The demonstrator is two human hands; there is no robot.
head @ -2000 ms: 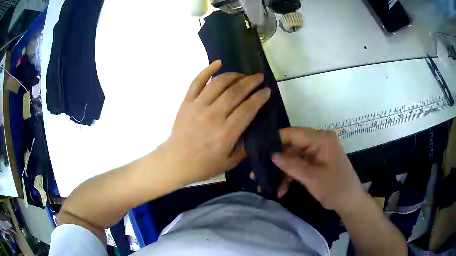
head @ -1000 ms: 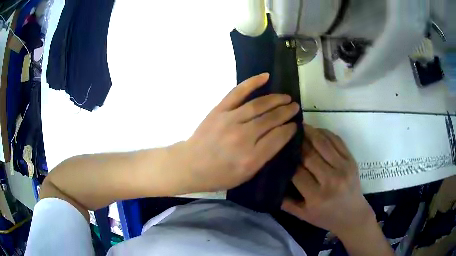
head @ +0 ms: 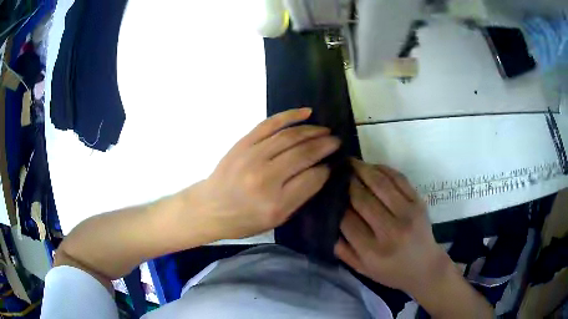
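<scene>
A dark curved fabric panel (head: 305, 81) runs from under the sewing machine head (head: 380, 31) down over the table's front edge to my lap. Its upper end is at the presser foot area (head: 334, 41). My left hand (head: 268, 171) lies flat on the panel with fingers spread, pressing it to the table. My right hand (head: 389, 221) holds the panel's right edge near the table's front edge, fingers curled around it; its fingertips are partly hidden by the cloth.
Stacked dark cut pieces (head: 90, 75) with a loose thread lie at upper left. A mobile phone (head: 511, 51) and light-blue cloth (head: 548, 40) are at upper right. Slim dark snips (head: 556, 141) lie at far right beyond a printed ruler (head: 492, 185). A blue bin (head: 167, 277) is left of my lap.
The view has shifted. The panel lies further along under the machine head than two seconds ago. My right hand has moved from pinching the lower folded end to gripping the right edge.
</scene>
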